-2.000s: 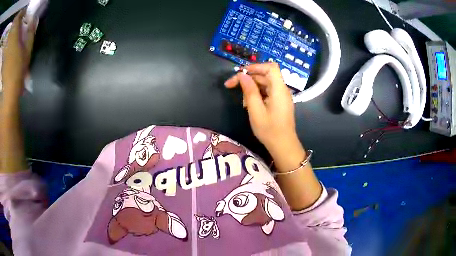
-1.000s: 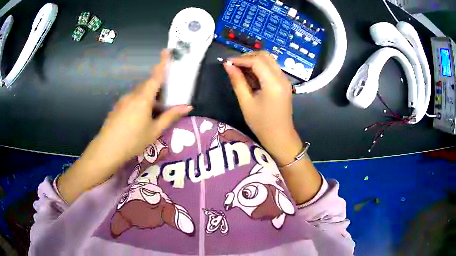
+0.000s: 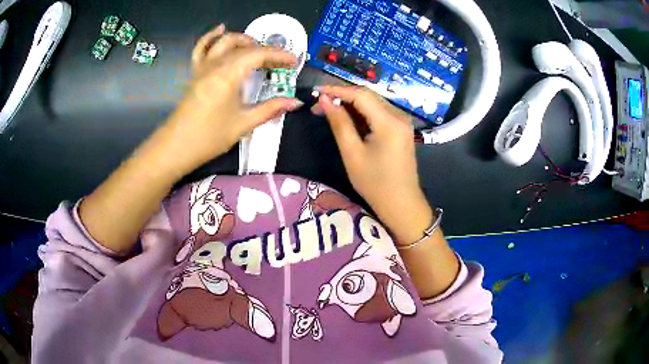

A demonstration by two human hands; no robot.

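Observation:
A white housing half (image 3: 264,146) lies on the black top in front of me, its round end away from me and its narrow tail towards me. My left hand (image 3: 245,85) is over it, with thumb and fingers around a small green circuit board (image 3: 281,82) above the shell. My right hand (image 3: 370,124) pinches a small white plug (image 3: 317,92) just right of the board. The plug and the board are apart. The joined curved arm (image 3: 491,64) lies to the right, its lower end by my right hand.
A blue test board (image 3: 388,53) lies behind my right hand. Several loose green boards (image 3: 125,33) are at the back left, beside a white shell (image 3: 37,60). White curved arms (image 3: 569,89) with red and black leads lie at the right, near a grey box with a lit screen (image 3: 630,128).
My left hand came from the far left and set a shell down in front of me. It now holds the green board. My right hand moved slightly left with the plug.

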